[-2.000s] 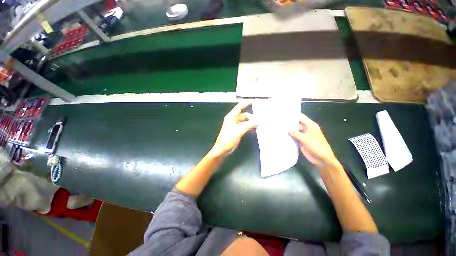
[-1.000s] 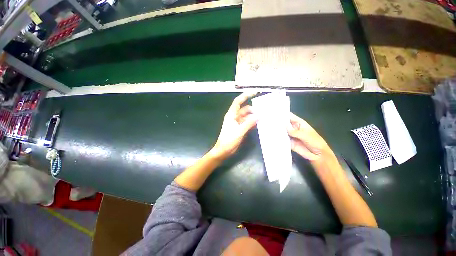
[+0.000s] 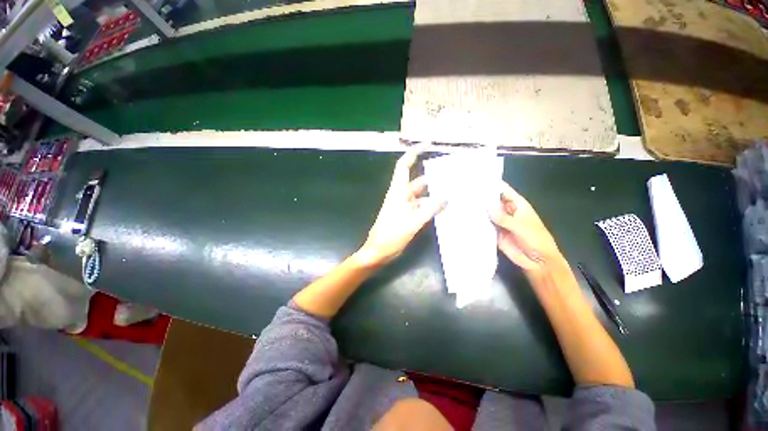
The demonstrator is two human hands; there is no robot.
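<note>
Bright white sheets hang between my two hands above the dark green bench, long and narrow, with uneven overlapping lower edges. My left hand grips their left edge, thumb on the front. My right hand holds their right edge near the top. Glare hides any print on them. A small curled sheet with a dark grid of marks lies on the bench at right. A folded blank white paper lies beside it. A thin dark pointed tool, tweezers or a pen, lies left of the grid sheet.
Beyond the pale edge strip, a grey-beige board and a stained brown board lie on the green belt. A dark device and beaded loop are at left, near another person's pale sleeve. Grey-white stacked mass stands far right.
The sheets first narrowed to a pointed lower end, and now hang wider with a blunter, uneven end. Both hands still hold them. The camera view has shifted slightly.
</note>
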